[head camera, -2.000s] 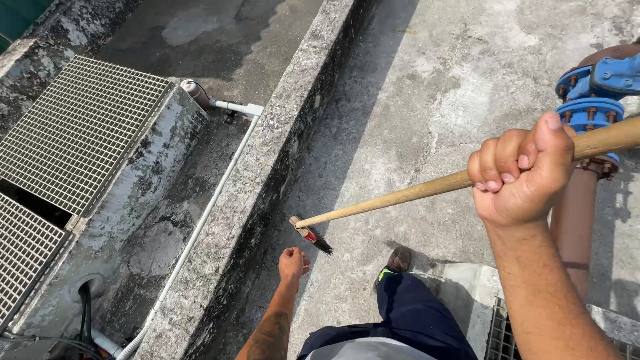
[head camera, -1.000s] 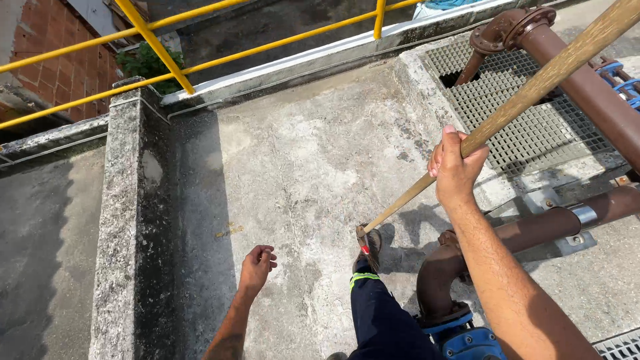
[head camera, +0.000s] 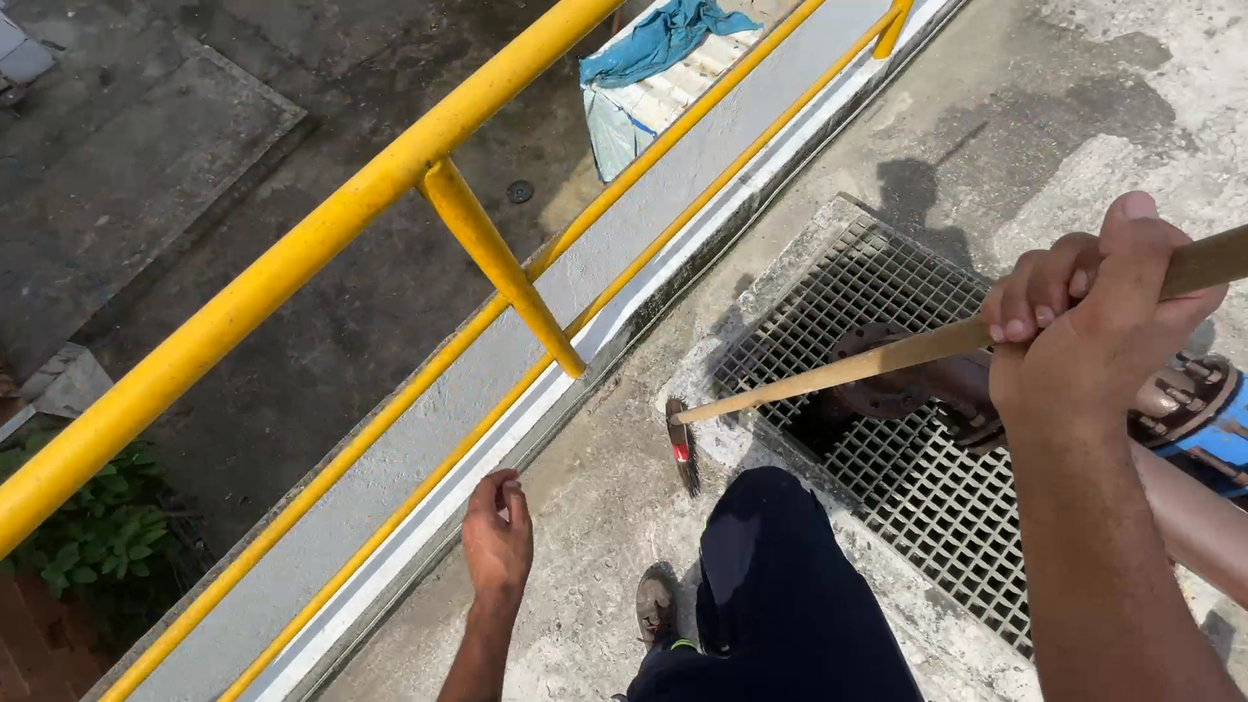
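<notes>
My right hand (head camera: 1092, 302) is closed around the long wooden handle (head camera: 858, 366) of a broom at the right of the view. The handle slopes down to the left, to a small broom head (head camera: 681, 444) with dark bristles and a red mark, beside the corner of a floor grating. Whether the bristles touch the concrete I cannot tell. My left hand (head camera: 499, 531) hangs low near the foot of the railing, its fingers loosely curled, holding nothing.
A yellow metal railing (head camera: 322, 263) runs diagonally along a white-edged ledge, with a lower yard beyond. Right of my legs lies a square-mesh grating (head camera: 936, 507) around a brown flanged pipe (head camera: 936, 385). A blue pipe fitting (head camera: 1214, 444) stands farther right. My shoe (head camera: 656, 604) is on the concrete.
The view has moved along the concrete floor to the yellow railing and the grating. My right hand has kept hold of the broom handle; my left hand has stayed free.
</notes>
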